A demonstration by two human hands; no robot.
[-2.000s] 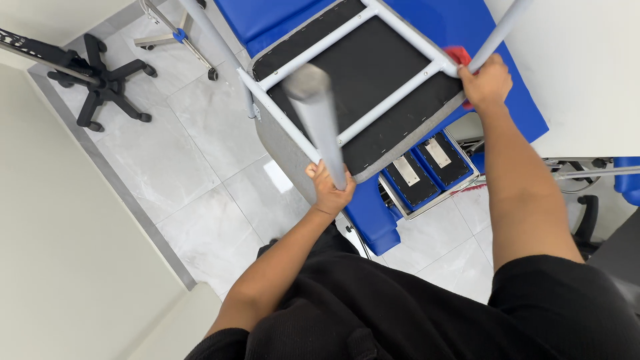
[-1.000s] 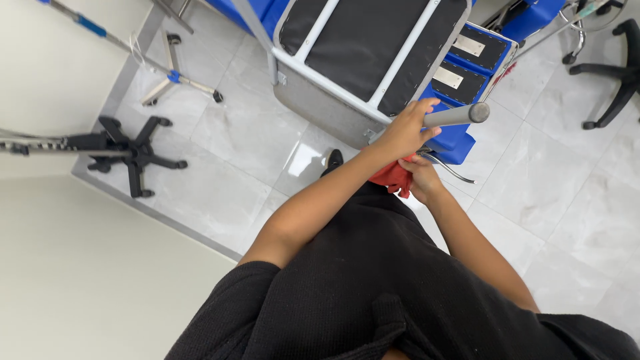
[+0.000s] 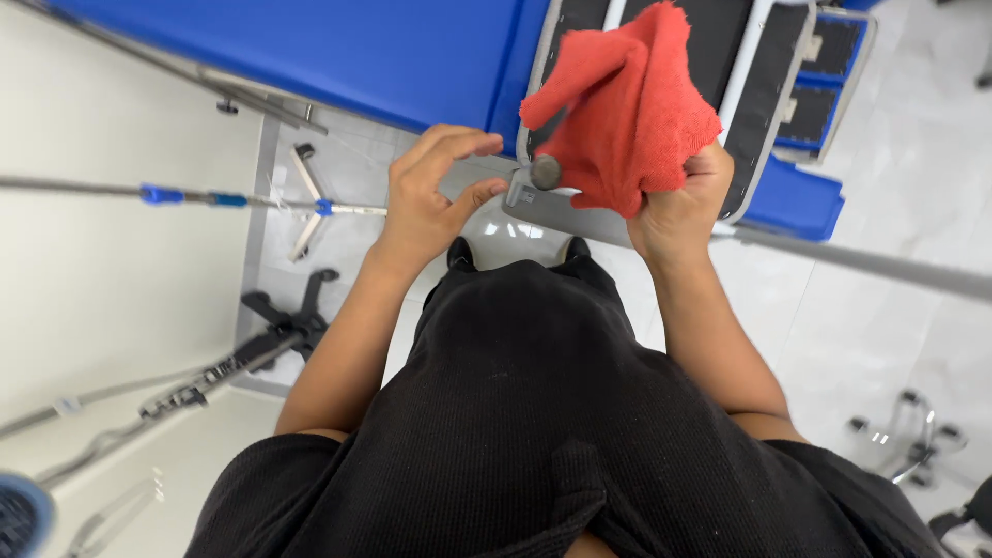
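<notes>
A red cloth (image 3: 632, 108) hangs bunched from my right hand (image 3: 686, 205), which is closed on it. The cloth covers part of an upturned chair with a black underside (image 3: 709, 46) and pale metal frame. My left hand (image 3: 434, 198) is empty, fingers and thumb apart, just left of a chair leg's round end cap (image 3: 546, 172). Another chair leg (image 3: 868, 260) reaches out to the right. The chair lies upside down at the edge of a blue padded surface (image 3: 349, 54).
On the left, a thin metal pole (image 3: 85, 186) and a stand with a black wheeled base (image 3: 291, 322) stand near the wall. Blue-edged black steps (image 3: 814, 112) are at the upper right. A chrome wheeled base (image 3: 918, 449) stands on the tiled floor at the lower right.
Both hands were together at a chair leg, with the red cloth there; now they are apart. The right hand has raised the cloth over the chair, and the left has let go. The view has shifted.
</notes>
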